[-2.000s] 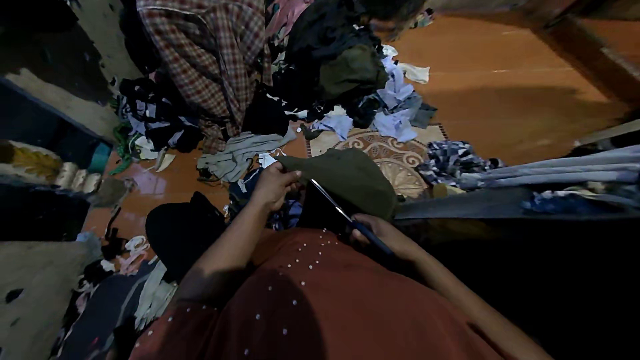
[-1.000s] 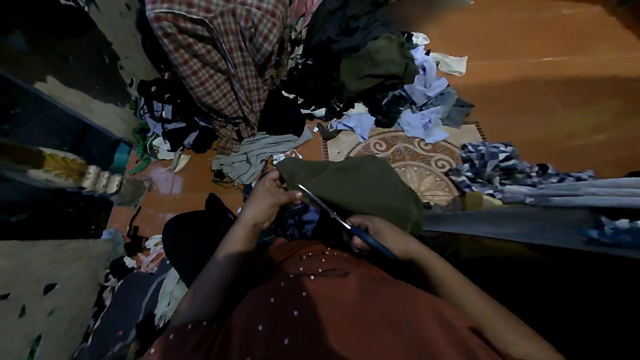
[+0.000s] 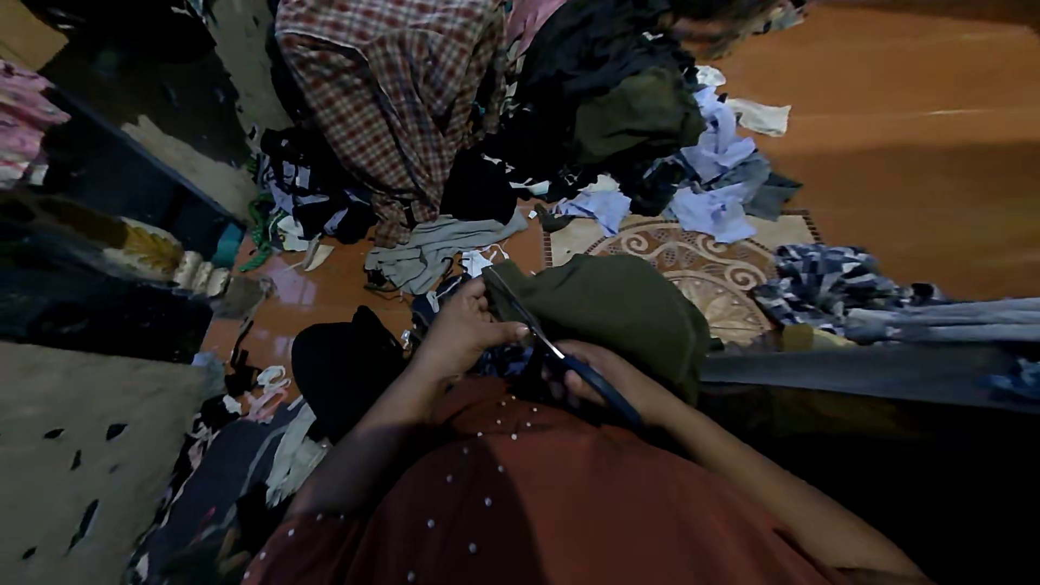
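An olive-green cloth (image 3: 621, 313) lies over my lap, just beyond my hands. My left hand (image 3: 467, 333) grips its left edge between thumb and fingers. In my right hand (image 3: 605, 378) are scissors with dark blue handles (image 3: 603, 388). Their metal blades point up and left and meet the cloth close to my left thumb; how much of the cloth lies between them cannot be told. The lower part of the cloth is hidden behind my right hand and forearm.
A red plaid shirt (image 3: 398, 89) and a heap of dark clothes (image 3: 593, 73) lie ahead. Light blue scraps (image 3: 715, 203) rest by a patterned floor panel (image 3: 691, 260). A grey cloth (image 3: 439, 248) is beyond my left hand. Patterned fabric (image 3: 845, 280) lies at right, a black cloth (image 3: 345, 366) at left.
The scissor blades have moved in against the cloth's left edge, near my left thumb; one second ago their tips showed apart over the cloth. The view has shifted somewhat.
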